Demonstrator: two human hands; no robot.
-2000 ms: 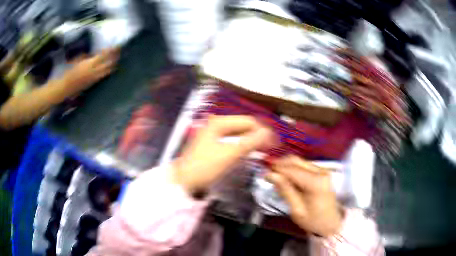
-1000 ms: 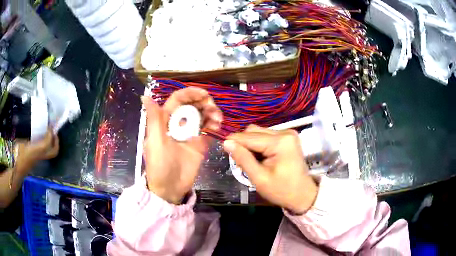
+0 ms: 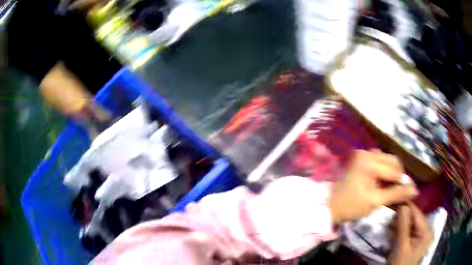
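The picture is blurred. My left hand [image 3: 367, 186] is at the lower right, its fingers bent together around a small white part [image 3: 406, 179] that shows at the fingertips. My right hand [image 3: 412, 233] is just below it, cut by the bottom edge, its fingertips close to the left ones; what it holds cannot be made out. A white housing [image 3: 371, 233] lies under the hands. Red-and-blue wire leads [image 3: 352, 127] lie behind my left hand, along the carton.
A cardboard carton [image 3: 373, 128] of white and silvery parts stands at the upper right, beside stacked white shells [image 3: 326, 36]. A blue crate [image 3: 44, 194] at the left holds white-and-black units [image 3: 127, 160]. Another person's hand [image 3: 67, 90] is at its rim.
The view has swung left, so the bench and carton sit further right and more of the crate shows. The white ring no longer shows in my left palm. My hands are closer together.
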